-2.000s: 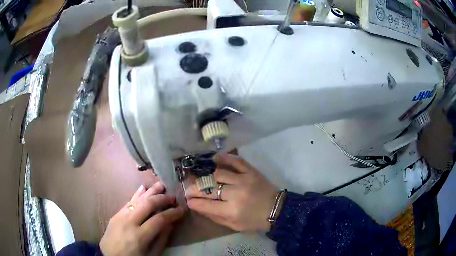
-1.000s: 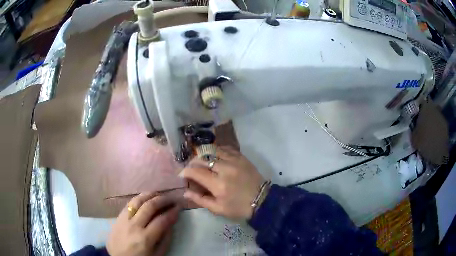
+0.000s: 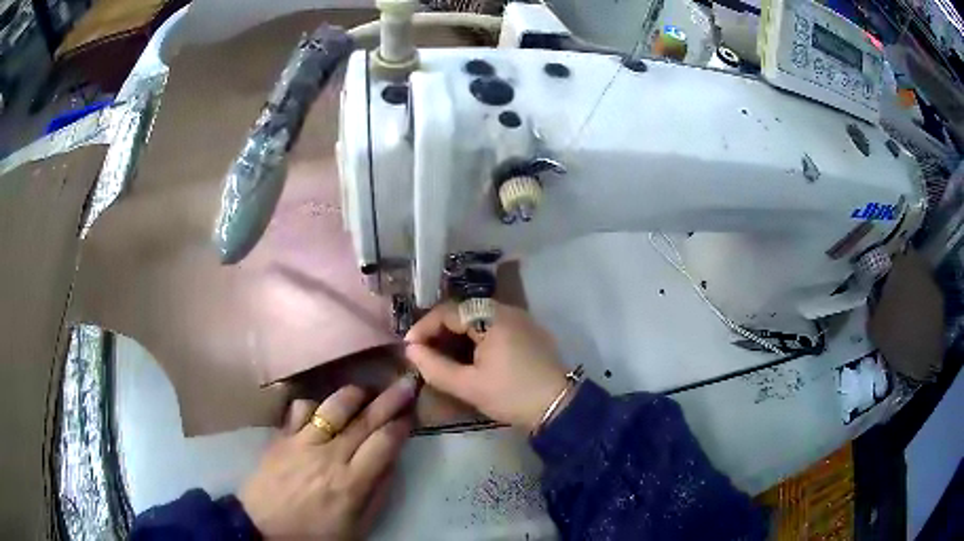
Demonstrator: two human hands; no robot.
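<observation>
A brown garment panel [image 3: 211, 211] lies under the head of the white sewing machine [image 3: 677, 159]. A patch pocket [image 3: 317, 333] lies on the panel with its near edge raised. My right hand [image 3: 492, 365] pinches the pocket's edge between thumb and index finger, just right of the presser foot [image 3: 402, 314]. My left hand [image 3: 338, 454] lies on the panel in front of the pocket, fingers spread, with fingertips by the raised edge. Whether the needle is in the cloth cannot be seen.
A plastic-wrapped grey lamp-like shape [image 3: 251, 201] hangs left of the head. The control panel [image 3: 825, 58] is on top at the right. Small white pieces [image 3: 865, 389] lie in a recess at right. Orange sacking [image 3: 814, 497] is low at right. Brown cloth [image 3: 37, 306] lies at far left.
The pocket's near edge has lifted, and my right hand has changed to a fingertip pinch on it. My left hand now lies flatter with fingers spread. The view has shifted.
</observation>
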